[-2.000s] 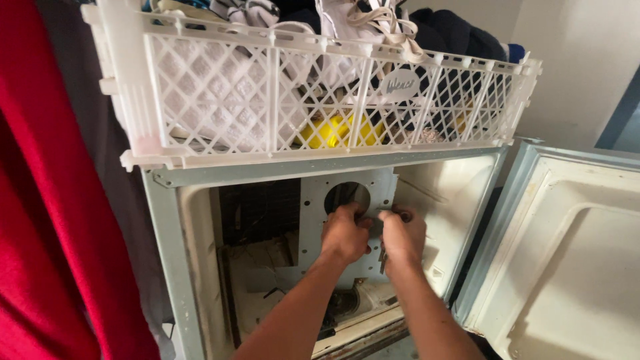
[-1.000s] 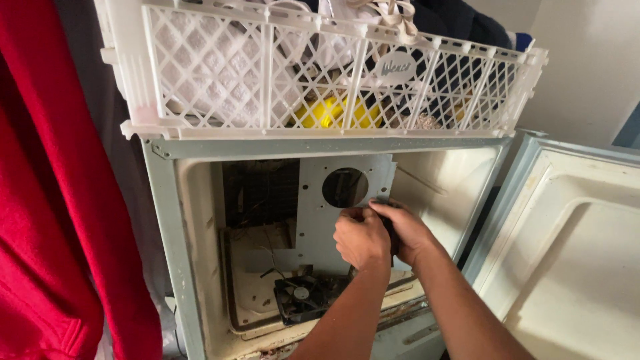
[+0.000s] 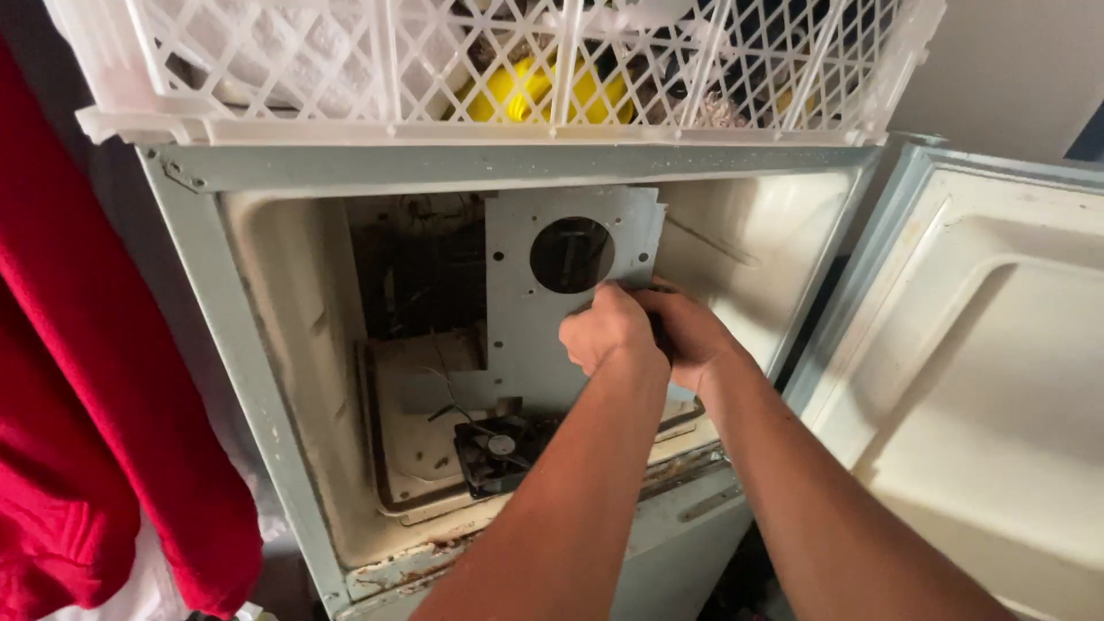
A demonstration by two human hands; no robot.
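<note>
A grey sheet-metal panel [image 3: 535,345] with a round cutout stands upright inside the open refrigerator compartment [image 3: 293,345]. My left hand [image 3: 611,326] has its fingers curled just below and right of the cutout, in front of the panel. Close beside it, my right hand [image 3: 686,332] is curled around a small dark object, mostly hidden between the two hands; what it is cannot be told. A black computer-type cooling fan [image 3: 500,447] with thin wires lies on the compartment floor, left of my forearms. Whether my left hand grips anything is hidden.
A white plastic lattice crate [image 3: 388,129] holding cloth and a yellow item rests on top of the refrigerator. The refrigerator door [image 3: 975,345] hangs open at the right. Red fabric [image 3: 95,345] hangs at the left. Rust marks the compartment's front lip [image 3: 431,552].
Two seconds ago my hands were apart, the left one at the cutout; now they are together below and right of it. The view has moved closer to the compartment.
</note>
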